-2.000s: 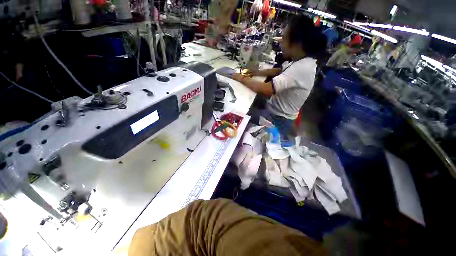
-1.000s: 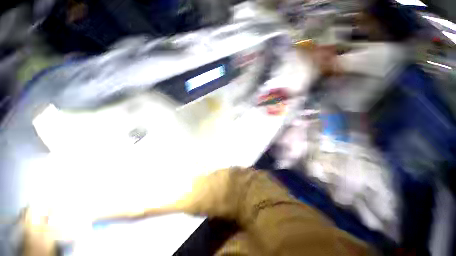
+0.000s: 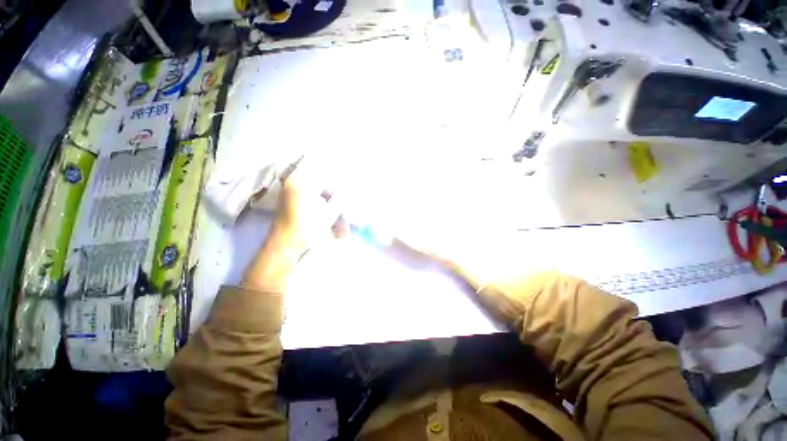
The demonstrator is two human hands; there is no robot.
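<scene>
My left hand (image 3: 286, 220) is over the table, left of centre, with its fingers closed on a pale fabric piece (image 3: 237, 191). A small dark pointed thing shows at its fingertips; I cannot tell what it is. My right hand (image 3: 418, 251) reaches in from the right and is mostly washed out by the lamp. A blue strip (image 3: 366, 232) shows at its fingertips, between the hands. The white sewing machine (image 3: 595, 112) stands at the upper right, with its lit screen. The fabric between the hands is lost in glare.
Green-and-white packaging (image 3: 125, 207) covers the table's left end. Scissors (image 3: 761, 234) with red and orange-yellow loops lie at the right end. A ruler scale (image 3: 682, 274) runs along the front edge. Crumpled pale pieces (image 3: 729, 344) are at the lower right. A green basket (image 3: 12, 172) is at far left.
The view has swung left from the machine and bin to the table. Both hands now show over the table; the blue strip is now between them, and the other person is out of view.
</scene>
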